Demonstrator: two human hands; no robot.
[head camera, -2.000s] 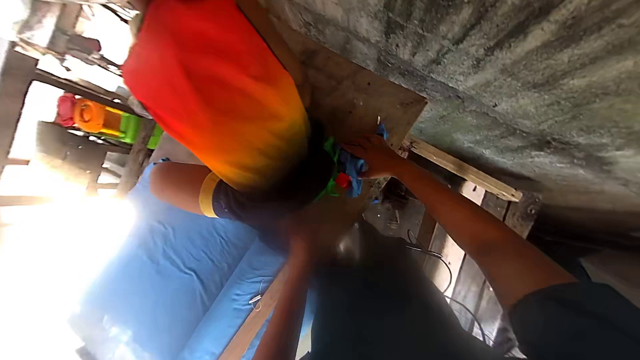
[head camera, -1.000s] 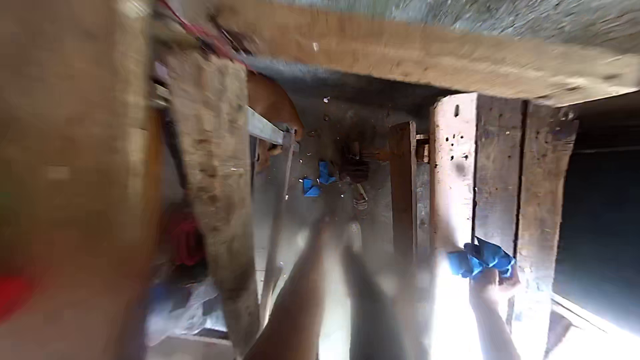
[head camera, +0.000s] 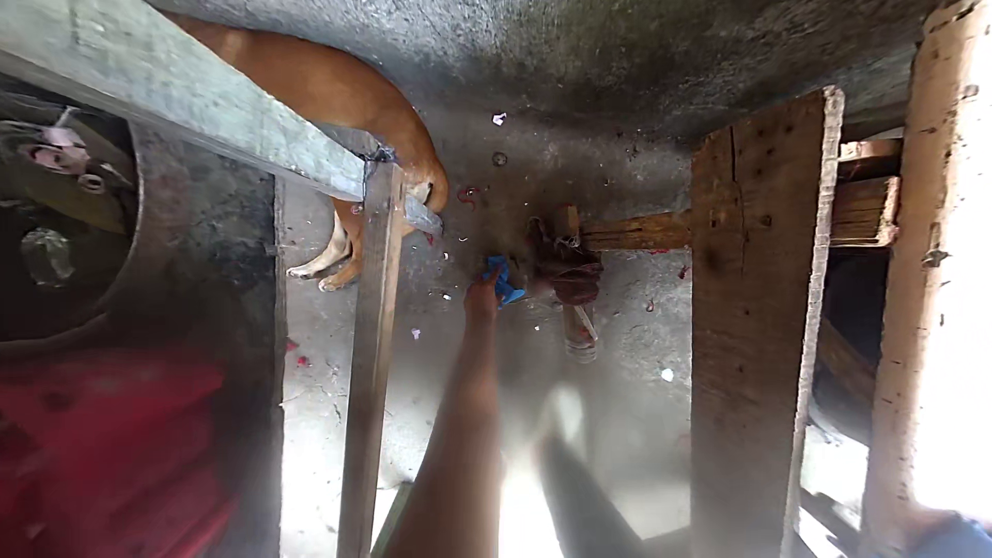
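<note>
My left hand reaches down to the concrete floor, its fingers closed on a crumpled blue piece, perhaps cloth. Just right of it lies a crumpled dark brown cloth, with a clear plastic cup or bottle below that. At the lower right edge, blurred and cut off, my right hand is beside a pale wooden bench plank, against more blue material. Its fingers are hidden.
A brown dog lies behind a wooden post and rail at the left. A wide upright board stands right, joined to a low wooden crosspiece. A red plastic object is lower left. Small scraps dot the floor.
The view has swung from a person in a red and yellow shirt to the floor. One second ago two blue pieces lay on the floor; my left hand has closed on blue material there.
</note>
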